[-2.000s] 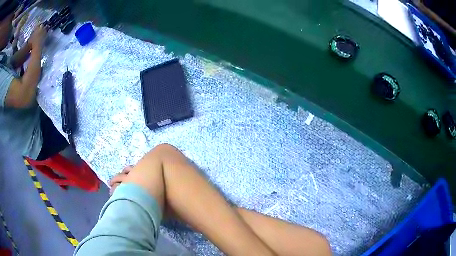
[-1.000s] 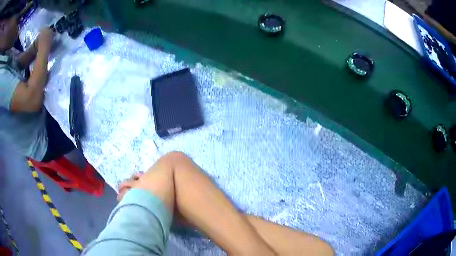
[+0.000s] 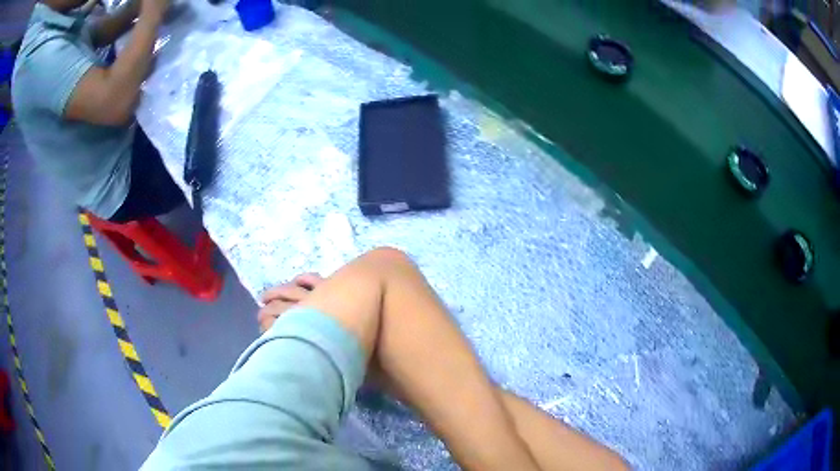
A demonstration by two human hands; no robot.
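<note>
My arms are folded over the bubble-wrapped bench [image 3: 516, 276], with one bent elbow at the centre and forearms running to the lower right. Fingers, seemingly of my right hand [image 3: 287, 299], show beside my left upper arm at the bench's left edge. The palm is hidden, so its grip cannot be told. My left hand is out of view. A black tray [image 3: 403, 156] lies on the bench beyond my elbow, with no part in it. A black electric screwdriver [image 3: 203, 129] lies to its left.
Round black housings [image 3: 610, 57] with green inside ride the green conveyor belt [image 3: 672, 120] beyond the bench. A blue cup [image 3: 255, 13] is at the top left. A person [image 3: 83, 120] sits at left by a red stool [image 3: 161, 258]. A blue bin [image 3: 801, 451] shows at the lower right.
The view has turned left, so bench things appear farther right and the blue bin is mostly cut off. The housings have moved along the belt. My folded arms keep the same pose.
</note>
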